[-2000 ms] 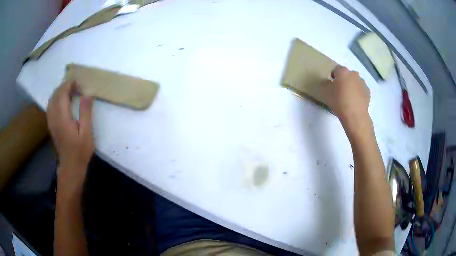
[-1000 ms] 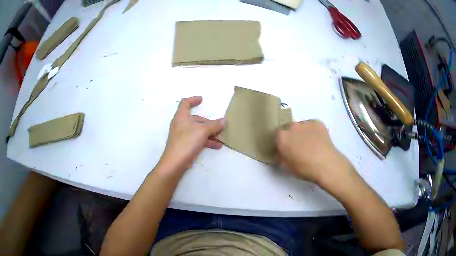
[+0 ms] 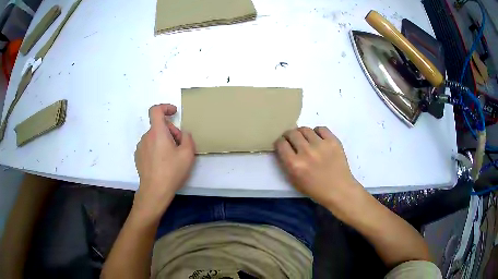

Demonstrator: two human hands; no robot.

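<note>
A khaki fabric panel [image 3: 240, 117] lies flat on the white table in front of me, its long sides running left to right and its right end slightly uneven. A thin line shows along its near edge. My left hand [image 3: 166, 152] is at the panel's near left corner, thumb and fingertips on its edge. My right hand [image 3: 311, 158] rests with curled fingers on the near right corner. Whether the fingertips pinch the cloth under the edge is hidden.
A stack of wide khaki panels [image 3: 205, 13] lies at the far side. Narrow folded stack [image 3: 41, 122] is at left, near another folded piece [image 3: 41, 30] and a long strip [image 3: 54, 35]. The steam iron [image 3: 390, 73] stands at right beside a dark pad [image 3: 423, 41], hoses behind.
The panel, bent between my hands a second ago, now lies flat and squared to me. My hands have moved to its near corners. The view has shifted; the scissors are out of the picture.
</note>
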